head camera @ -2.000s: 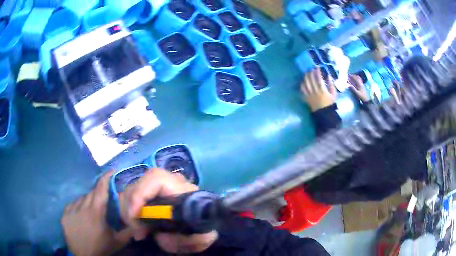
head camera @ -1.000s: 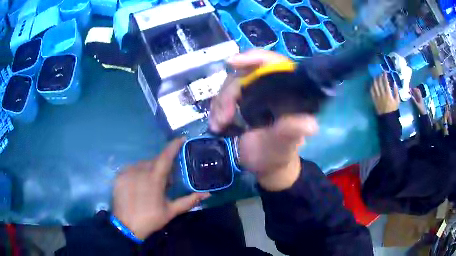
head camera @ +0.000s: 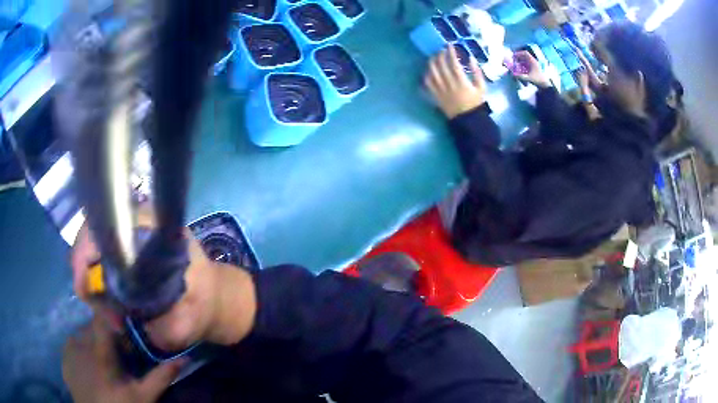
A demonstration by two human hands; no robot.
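Note:
My right hand (head camera: 193, 303) is closed around the black electric screwdriver (head camera: 149, 275) with its yellow band, at the lower left. The tool's blurred cable rises from its rear across the upper left. My left hand (head camera: 106, 366) is below it, thumb and fingers around a blue speaker housing (head camera: 143, 340) that is mostly hidden by my right hand and the tool. The screwdriver's bit is hidden. A second housing with a black speaker driver (head camera: 222, 240) stands just beyond my right hand.
Several blue housings with black drivers (head camera: 294, 98) stand on the green mat (head camera: 315, 177). The white feeder (head camera: 53, 183) is partly hidden by the cable. At right, a person in dark clothes (head camera: 551, 185) works at the bench. A red stool (head camera: 441, 268) is below the bench edge.
The view has swung to the right. My right hand and screwdriver have come down over the housing at my left hand. The cable now crosses the upper left.

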